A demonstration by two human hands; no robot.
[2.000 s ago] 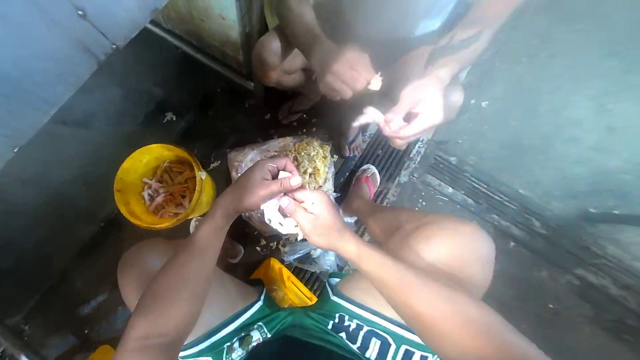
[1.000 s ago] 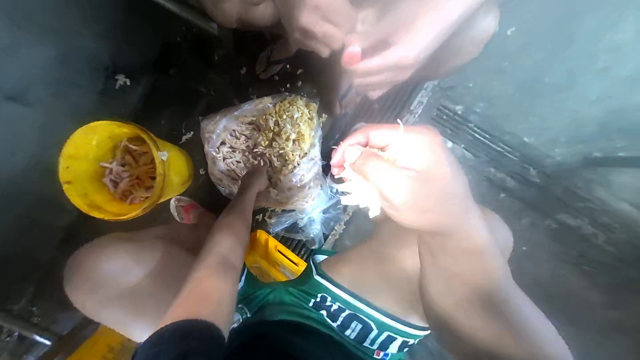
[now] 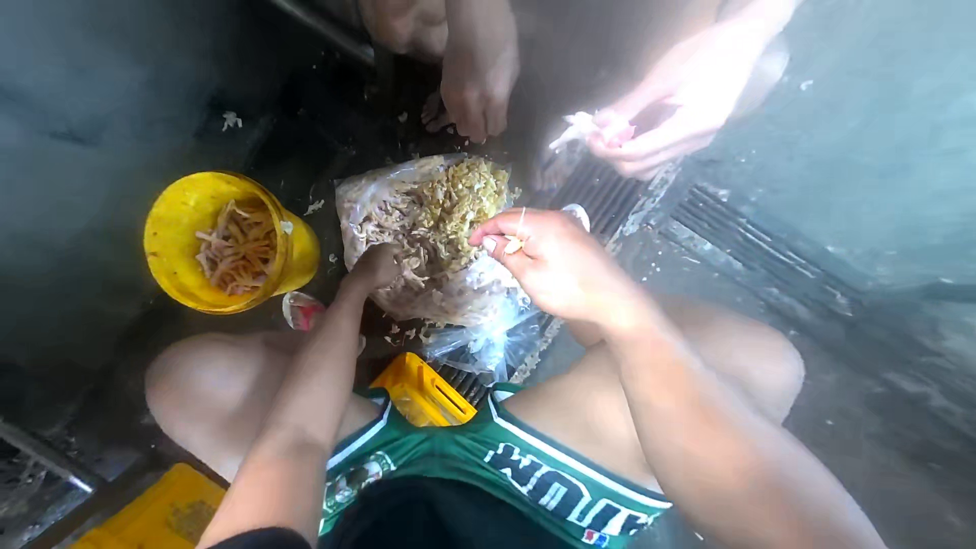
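A clear plastic bag (image 3: 450,297) full of shredded pale pieces, with a yellowish heap (image 3: 465,202) at its far right, lies on the floor between my legs. My left hand (image 3: 377,267) reaches into the pale pieces at the bag's left side; its fingertips are hidden, so I cannot tell if it grips anything. Over the bag's right edge is my right hand (image 3: 545,255), a small yellowish scrap (image 3: 515,244) pinched at its thumb and fingers. To the left stands a yellow bucket (image 3: 293,255) holding pale, strip-like pieces (image 3: 240,248).
Another person squats opposite, one hand (image 3: 479,84) hanging low beyond the bag, the other hand (image 3: 671,122) holding a whitish piece. A yellow plastic object (image 3: 427,396) lies between my thighs. Slotted floor grating (image 3: 762,248) runs to the right; a yellow surface (image 3: 164,511) is at lower left.
Two seconds ago my hands were together over the bag; they are apart now. My right hand has come down towards the bag since one second ago. The other person's hands have moved apart.
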